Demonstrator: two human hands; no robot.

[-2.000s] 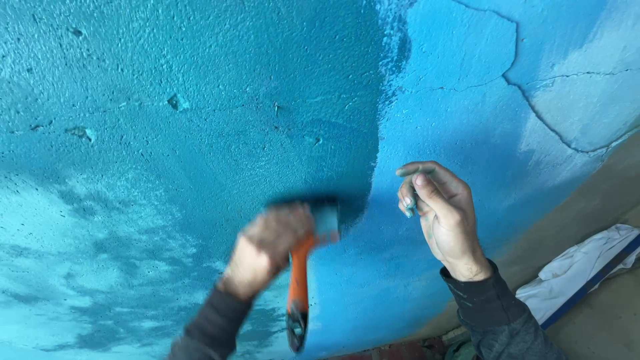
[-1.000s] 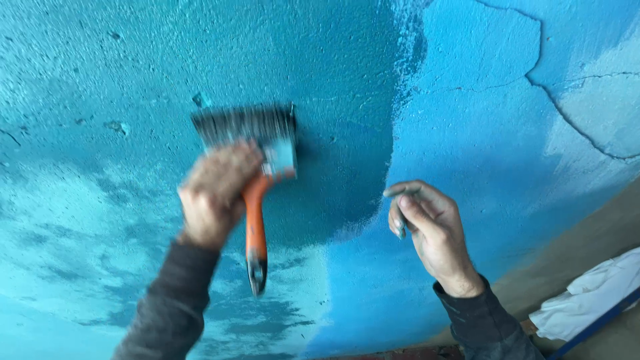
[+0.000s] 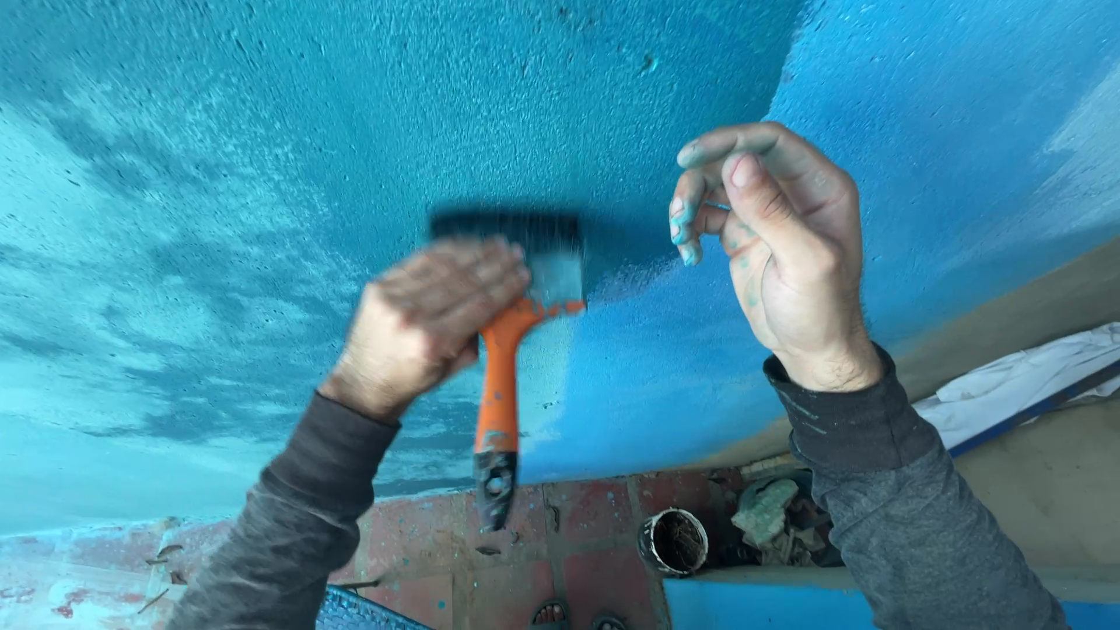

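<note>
My left hand [image 3: 429,319] grips a wide paintbrush [image 3: 500,376] with an orange handle, near its ferrule. The dark bristles lie against the wall [image 3: 490,114], on its teal painted area; hand and bristles are blurred. The handle points down, with its black tip low. My right hand [image 3: 770,236] is raised to the right of the brush, in front of the border between teal and brighter blue paint. Its fingers are curled but apart, with nothing between them, and the fingertips bear teal paint.
Below the wall runs a red tiled floor [image 3: 411,547] with paint spots. A bucket [image 3: 678,541] and a crumpled cloth [image 3: 774,516] stand by a blue-sided ledge [image 3: 752,604]. White fabric [image 3: 1024,376] lies at the right. Feet in sandals [image 3: 551,615] show at the bottom, near a blue textured object [image 3: 363,610].
The brush in my left hand first moved up and left over the teal area, then came lower on the wall. The view has shifted, with the floor and bucket now showing.
</note>
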